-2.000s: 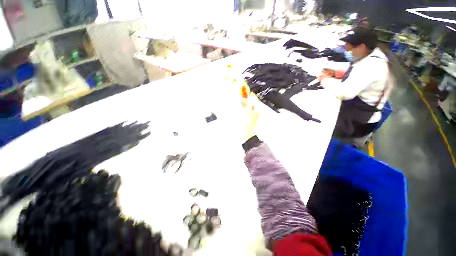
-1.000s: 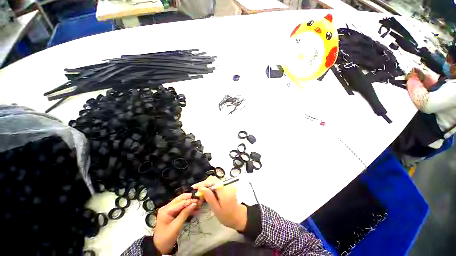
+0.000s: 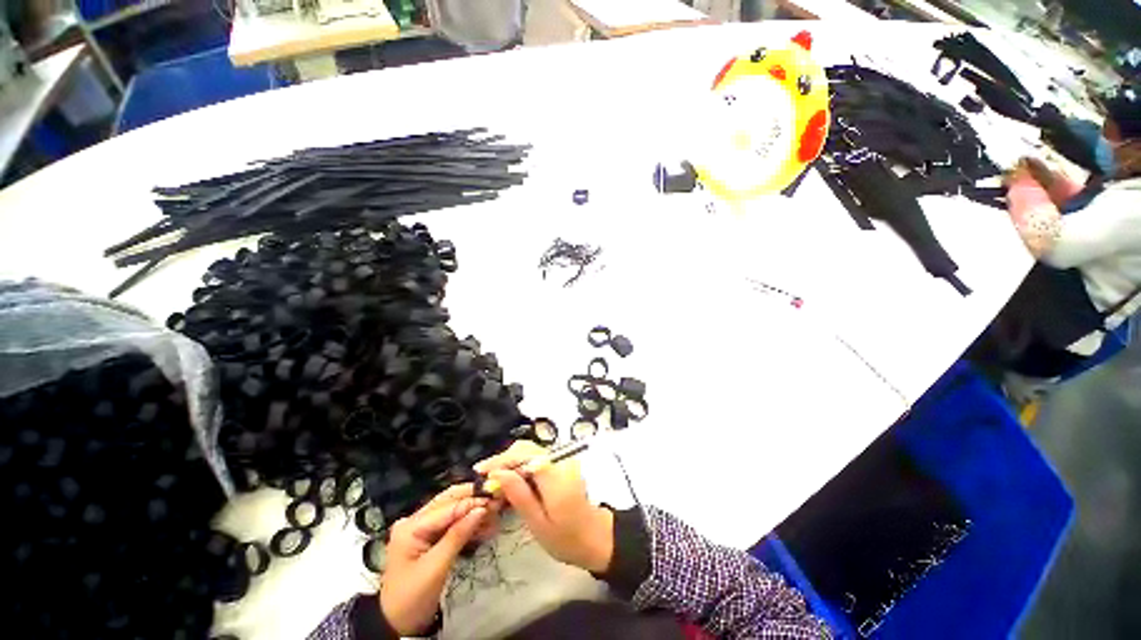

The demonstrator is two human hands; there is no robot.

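My left hand [image 3: 432, 556] pinches a small black loop [image 3: 482, 489] between thumb and fingers at the lower middle. My right hand [image 3: 557, 506] holds a slim yellow and whitish pen-like tool [image 3: 558, 455] like a pencil, its yellow tip end at the loop; the fingers hide much of both. A large heap of black loops [image 3: 338, 338] lies left of and behind my hands. A small loose cluster of loops [image 3: 607, 390] lies to the right of the heap. Dark thread ends [image 3: 482, 575] lie below my hands.
Black strips [image 3: 338, 175] lie behind the heap. A clear bag [image 3: 113, 319] of loops is far left. A thread tangle [image 3: 569, 259], a yellow chick-shaped fan [image 3: 763, 119] and a small metal tool [image 3: 776, 291] lie on the table. A person [image 3: 1076, 238] handles black pieces; a blue bin [image 3: 976, 500] stands right.
Two seconds ago the view faced further right, with my right arm reaching towards the fan. Since one second ago both hands hold almost the same place at the loop; the view has shifted slightly.
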